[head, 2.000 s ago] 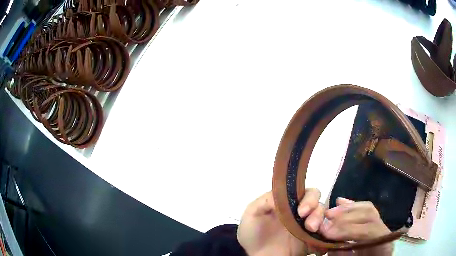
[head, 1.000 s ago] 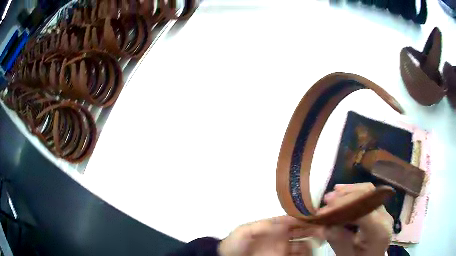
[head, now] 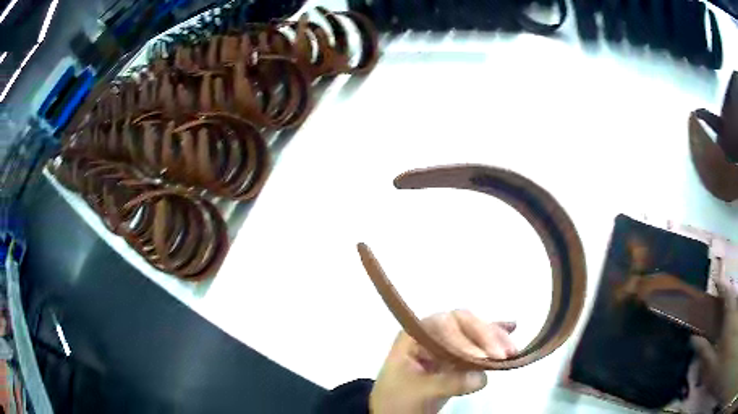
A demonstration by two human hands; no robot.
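Note:
A curved brown leather strap with a black inner strip is held up over the white table, its gap facing left. My left hand grips it near its lower bend. My right hand is at the right edge, partly cut off and blurred, at the outer end of the brown-stained roller box. The fingers seem to be around that end. The box lies on the black pad with rusty smears.
Rows of brown straps stand at the left of the white table. Black straps stand along the far side. A few brown straps are at the right edge. Pinkish printed paper shows beneath the pad.
The strap has turned so its gap faces left, and only my left hand holds it. My right hand has let go of it and moved right to the roller box. The view has shifted left.

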